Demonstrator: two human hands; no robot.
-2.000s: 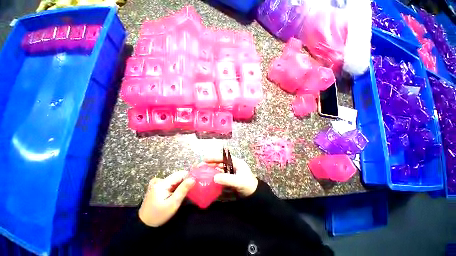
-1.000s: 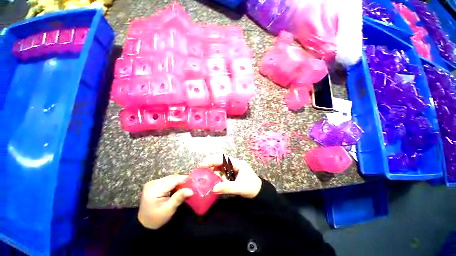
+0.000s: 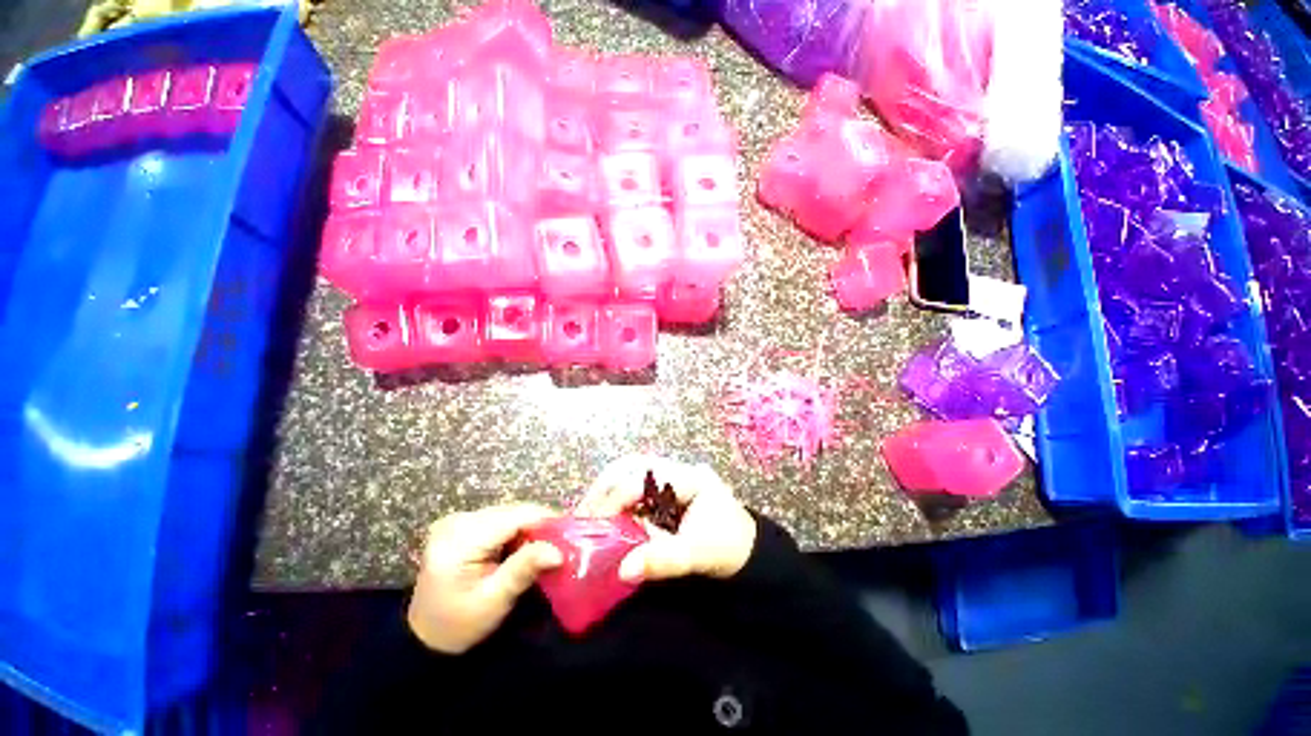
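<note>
A translucent pink cube part is held between both hands at the table's near edge, with one corner pointing towards me. My left hand grips its left side. My right hand grips its right side with the thumb in front. A small dark trimming tool also sits in my right hand, pointing up between thumb and fingers, partly hidden. Thin pink trimmings lie in a loose pile right of the hands. Rows of pink cubes stand stacked beyond the hands.
At left is a blue tray with a pink row at its far end. At right are a pink piece, purple pieces, a phone, loose pink pieces, and a blue crate of purple parts. Plastic bags lie beyond.
The pink cube has been turned and tilted in the hands. The tool in my right hand has changed angle and now shows shorter. The view has shifted slightly.
</note>
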